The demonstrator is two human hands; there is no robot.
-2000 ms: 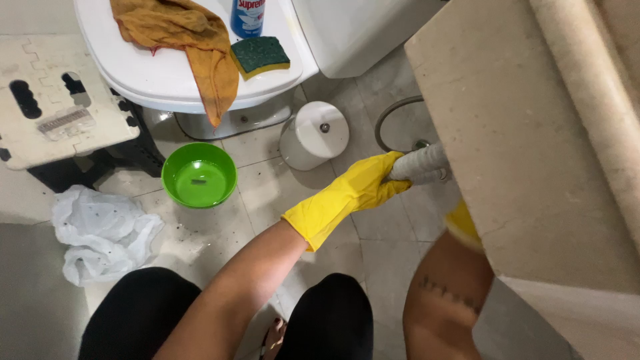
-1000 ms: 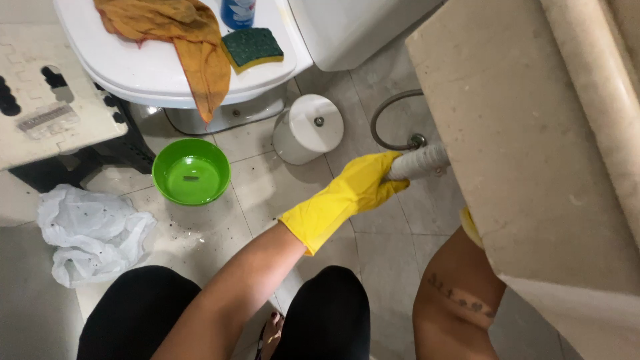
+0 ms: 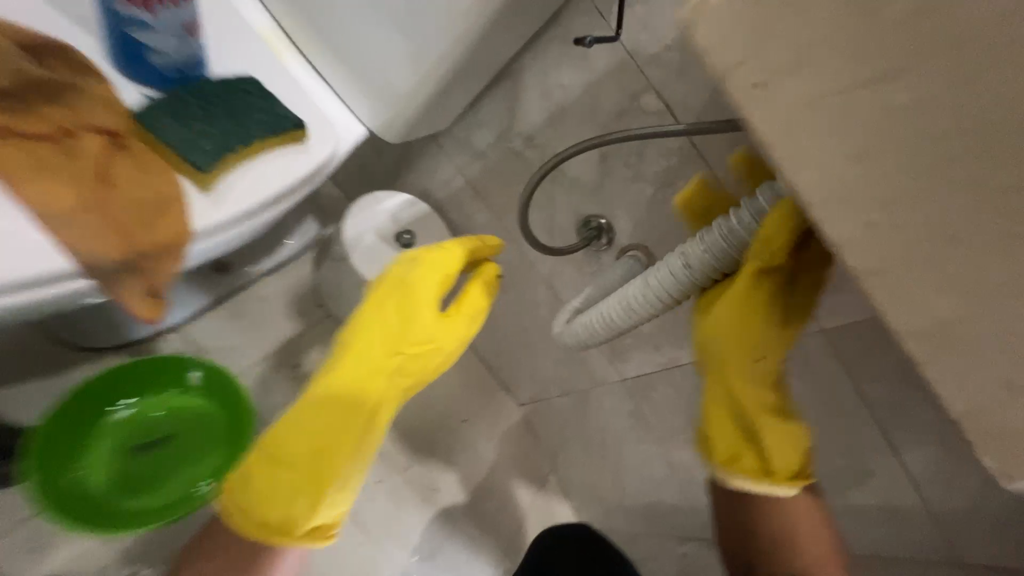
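Note:
A ribbed white flexible drain hose [image 3: 664, 280] curves out from under the stone counter and bends back toward the tiled wall. My right hand [image 3: 752, 336], in a yellow rubber glove, is closed around its upper part beside the counter edge; some of its fingers are hidden. My left hand [image 3: 436, 312], gloved the same way, is to the left of the hose without touching it. Its thumb and fingertips are near each other with a gap behind them, and it holds nothing. A braided metal supply hose [image 3: 552, 176] loops above the drain hose to a round wall fitting [image 3: 595, 232].
The stone counter [image 3: 888, 184] overhangs the right side. At left, the toilet lid [image 3: 320, 136] bears an orange cloth [image 3: 104, 176], a green and yellow sponge [image 3: 224, 124] and a blue bottle [image 3: 156, 40]. Below are a white lidded bin [image 3: 384, 220] and a green basin [image 3: 144, 480].
My left hand has let go of the ribbed hose and moved left. My right hand, mostly hidden by the counter before, now shows around the hose. The view has moved closer.

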